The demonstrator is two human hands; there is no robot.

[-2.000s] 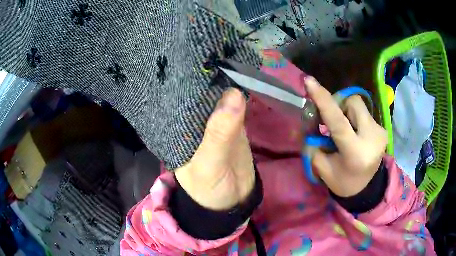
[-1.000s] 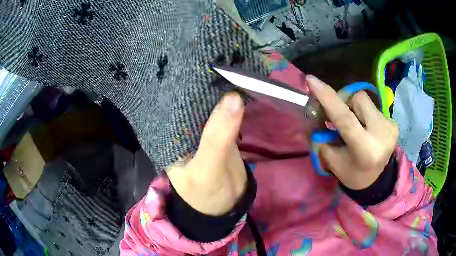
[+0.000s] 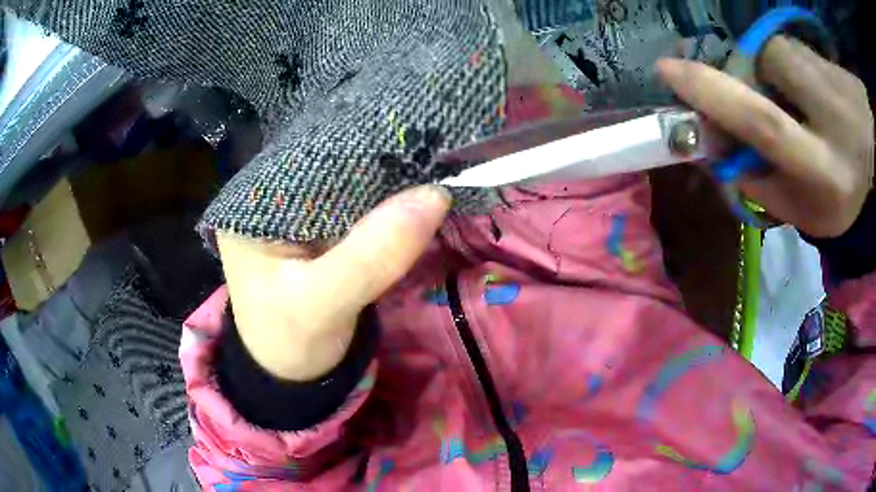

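My left hand holds the grey tweed-like fabric from below, the thumb on top and the fingers hidden under it. A black motif lies just above the thumb tip. My right hand holds the scissors by their blue handle loops. The blades point left, slightly apart, with the tip at the lower edge of the motif beside my left thumb.
A green basket with pale scraps is at the right, partly behind my right arm. A cardboard box and a patterned fabric pile are at the left. A grey table edge with a ruler scale is at the upper left.
My right hand and the scissors have moved right and up. My left hand has moved left and down, and the fabric's edge is now folded over it. The blade tip remains near the motif.
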